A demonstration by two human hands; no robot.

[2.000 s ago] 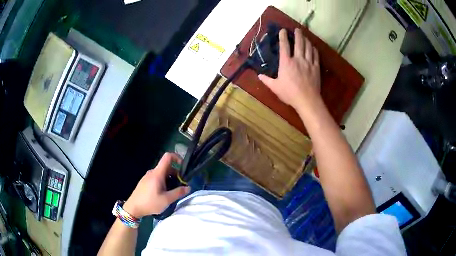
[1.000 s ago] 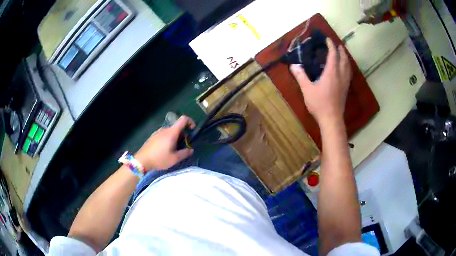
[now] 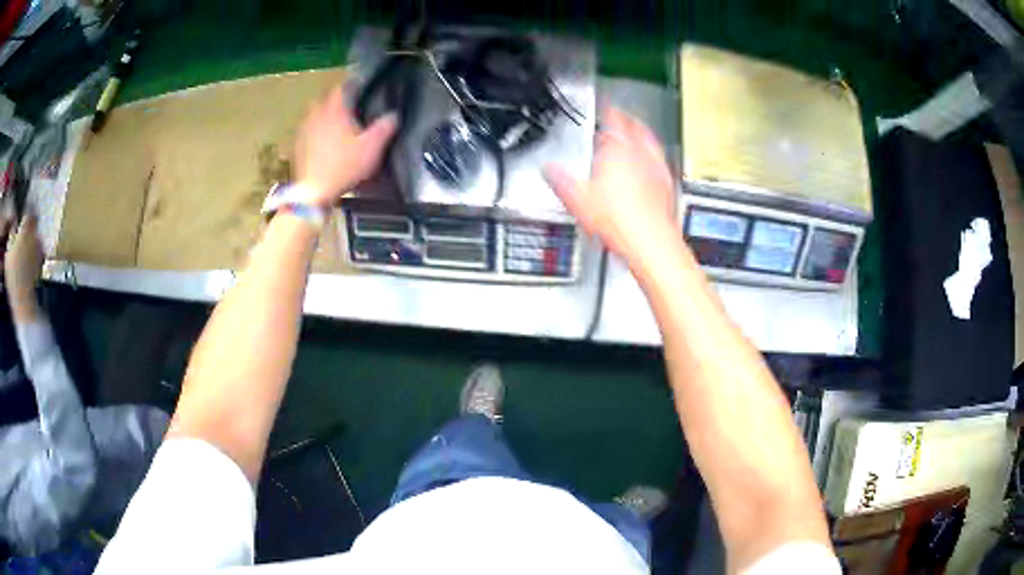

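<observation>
The left counting scale [image 3: 539,202] is at the upper middle, its displays dark. On its pan lies a blurred black tangle of blower fan unit [image 3: 494,84] and looped power cord [image 3: 393,84], with a thin pale band or wire and a shiny clear small bag [image 3: 449,154]. My left hand [image 3: 343,152] is at the pan's left edge, thumb and fingers around the cord loops, partly blurred. My right hand [image 3: 618,180] is at the pan's right edge, fingers apart, holding nothing visible.
The right counting scale [image 3: 775,146] has a tan board on its pan. A brown cardboard sheet [image 3: 213,169] lies left. A black pad [image 3: 943,326] bears a white cloth [image 3: 969,267]. The cream machine [image 3: 887,449] and reddish plate [image 3: 938,534] are lower right. Another person's arm [image 3: 51,371] is at left.
The view has turned from the cream machine and reddish plate to the scales. My right hand has left the black unit on the plate. Both hands are now at the left scale.
</observation>
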